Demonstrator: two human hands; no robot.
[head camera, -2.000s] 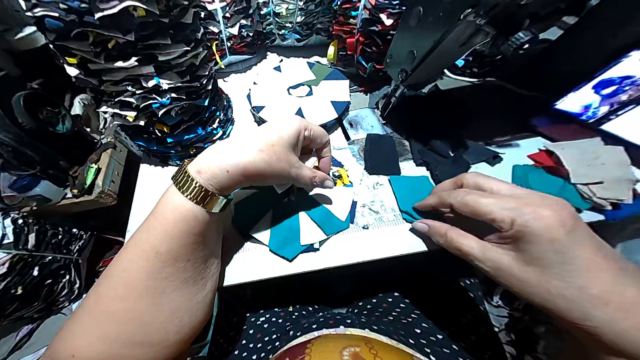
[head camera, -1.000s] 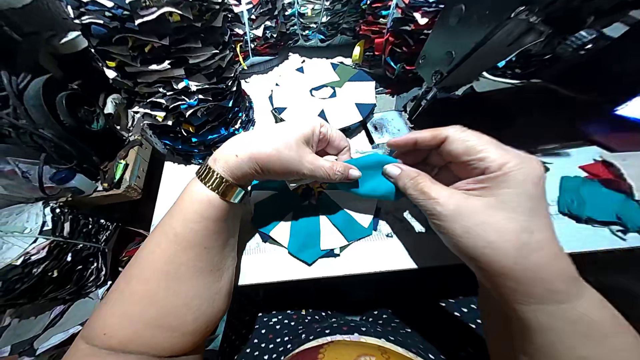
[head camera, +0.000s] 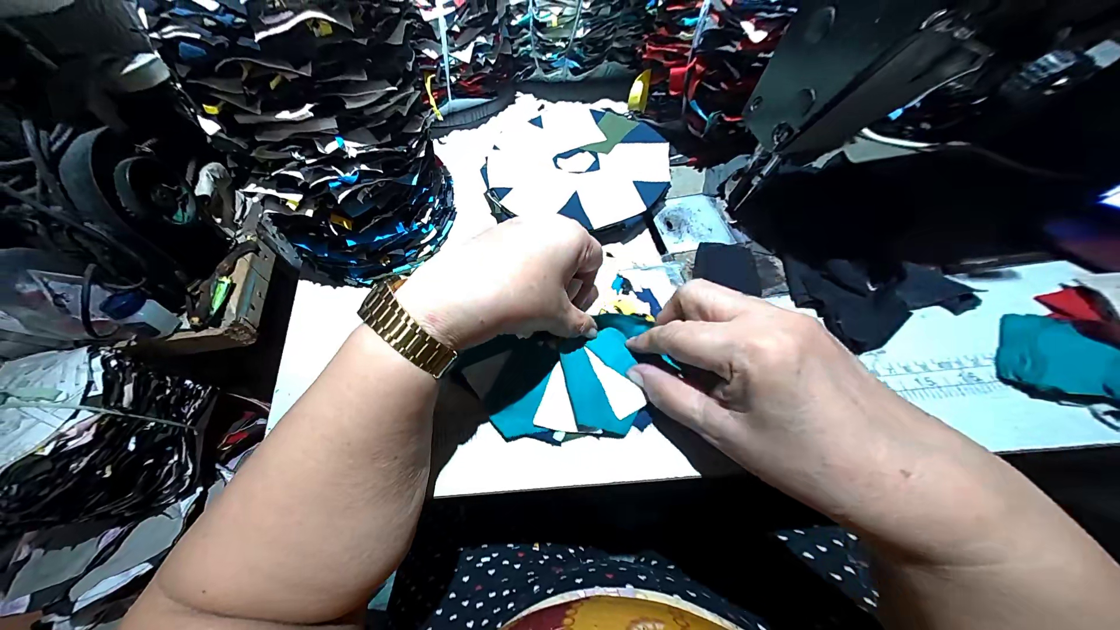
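Note:
A round piece of teal and white fabric wedges (head camera: 573, 394) lies near the front edge of the table. My left hand (head camera: 516, 284), with a gold watch at the wrist, pinches fabric near the centre of this piece. My right hand (head camera: 744, 359) has thumb and forefinger on a teal patch (head camera: 617, 350) at its right side. Whether the patch is sewn down cannot be told. Behind my left hand lies another round piece of white, navy and olive wedges (head camera: 612, 175). Yellow and multicoloured fabric bits (head camera: 634, 297) show between the hands.
A sewing machine (head camera: 840, 79) stands at the back right, its needle area above the table. Black scraps (head camera: 866, 297) and folded teal fabric (head camera: 1059, 354) lie to the right, near a printed ruler (head camera: 927, 376). Tall stacks of fabric pieces (head camera: 350, 131) and a wooden crate (head camera: 245, 293) are at the left.
My right hand took up the teal patch from the table right of the round piece and brought it over to that piece. The patch now lies against its right side.

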